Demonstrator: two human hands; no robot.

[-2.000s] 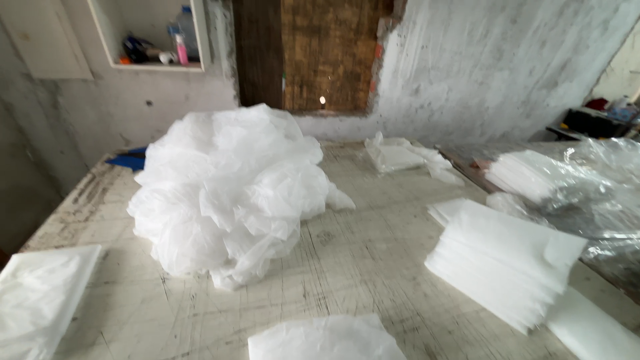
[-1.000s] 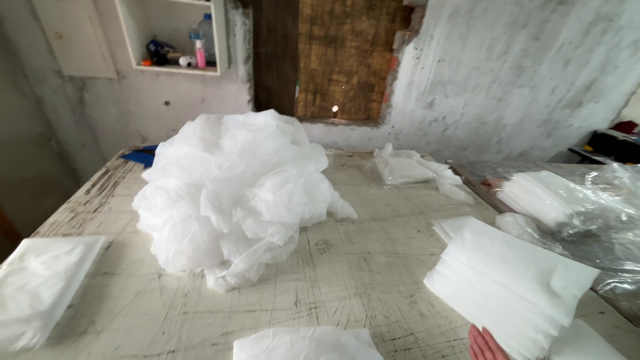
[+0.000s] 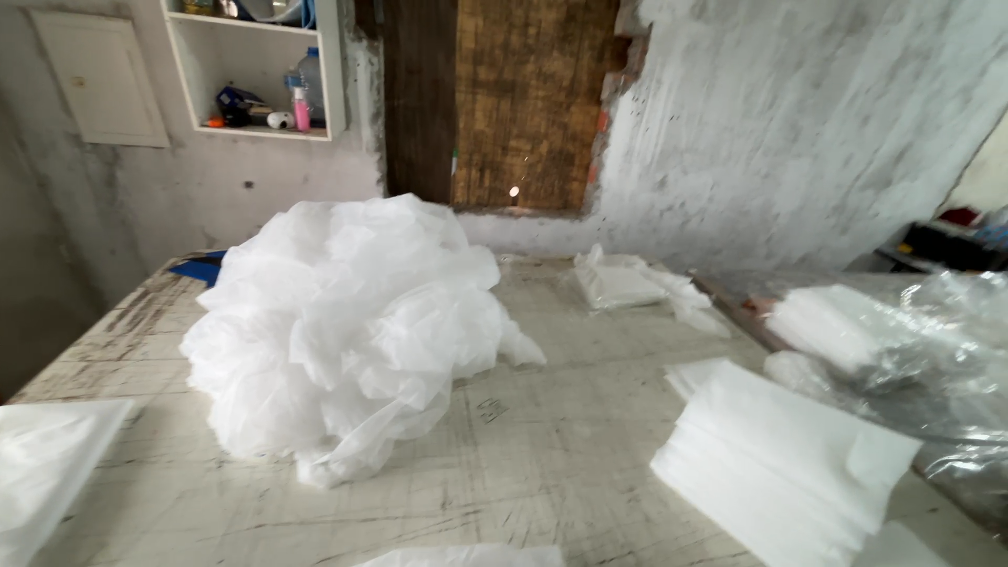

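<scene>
Neither of my hands shows in the head view. A large crumpled heap of thin white sheet material [image 3: 346,331] rests on the worn, scratched table [image 3: 504,472]. To its right lies a stack of folded white sheets [image 3: 780,465], tilted toward the table's right edge. Part of another white sheet [image 3: 472,556] shows at the bottom edge, and a flat white piece [image 3: 47,465] lies at the left. A small clear-wrapped white packet [image 3: 622,282] sits toward the far edge.
Clear plastic film [image 3: 945,354] and a white bundle [image 3: 827,323] lie on a surface at the right. Something blue [image 3: 198,268] lies at the far left corner of the table. Behind stand a wall shelf [image 3: 260,134] with bottles and a wooden panel [image 3: 528,102].
A hand seen at the lower edge of the folded stack one second ago is no longer in view. The heap and the stacks have stayed in place.
</scene>
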